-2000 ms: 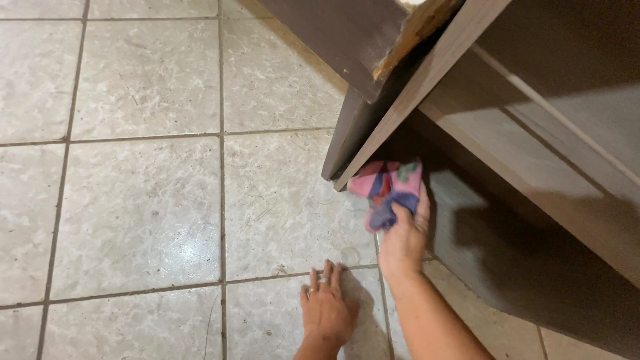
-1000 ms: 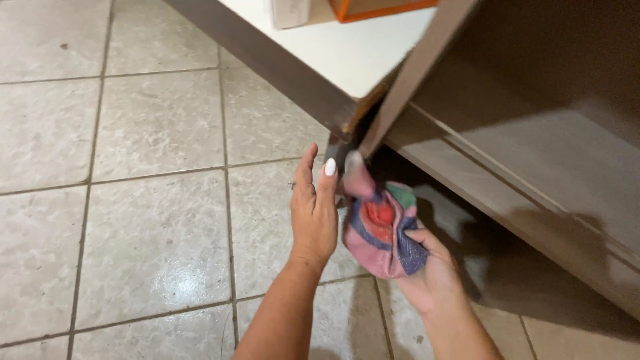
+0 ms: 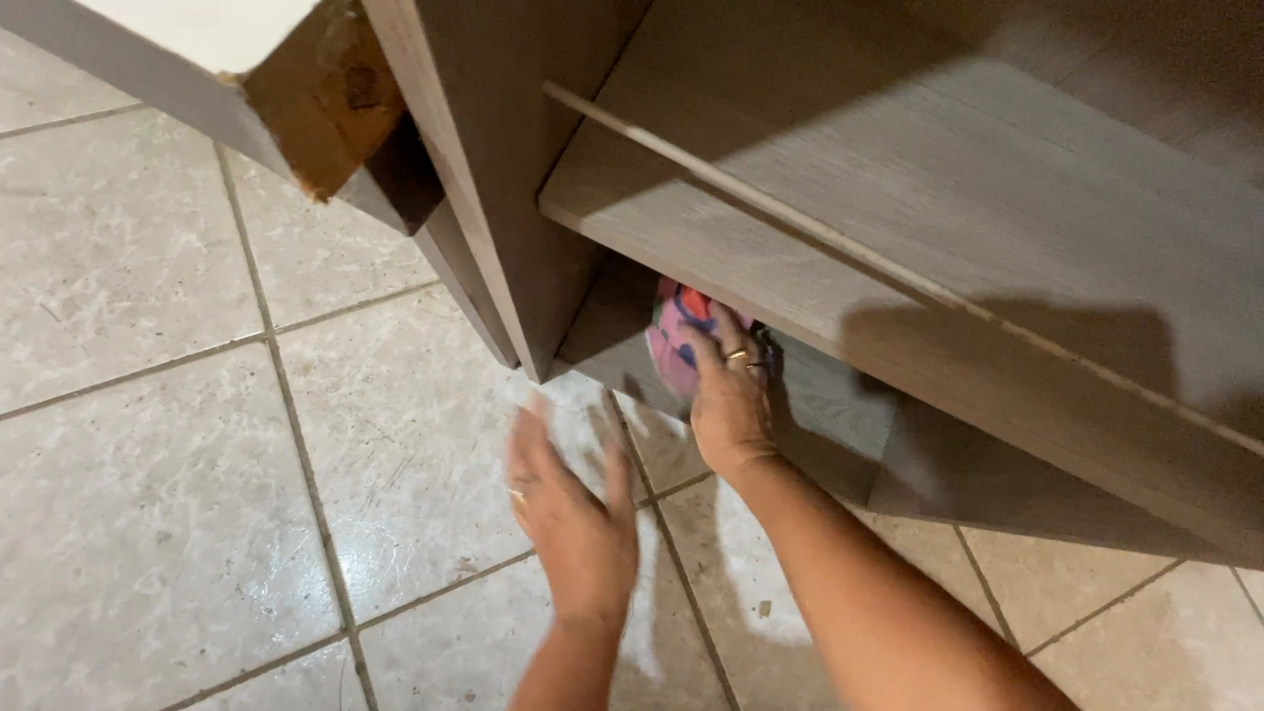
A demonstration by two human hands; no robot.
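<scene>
My right hand [image 3: 733, 395] presses a crumpled pink cloth [image 3: 675, 341] with blue, red and green patches against the bottom board [image 3: 829, 405] of a grey-brown wooden shelf unit, under its lowest shelf. Part of the cloth is hidden by my fingers and the shelf edge. To the left, my left hand [image 3: 578, 494] hovers with fingers apart over the tiled floor, blurred and holding nothing, a little below the foot of the unit's side panel [image 3: 484, 197].
A white-topped piece of furniture [image 3: 197, 30] with a broken, bare-wood corner [image 3: 331, 109] stands beside the side panel. The shelf edge [image 3: 790, 296] overhangs my right hand, and a thin rod [image 3: 820, 229] runs diagonally above it. Pale floor tiles [image 3: 415, 434] lie below.
The cloth in my right hand has moved from in front of the side panel to inside the bottom of the unit. My left hand has moved away from the cloth. The view has shifted.
</scene>
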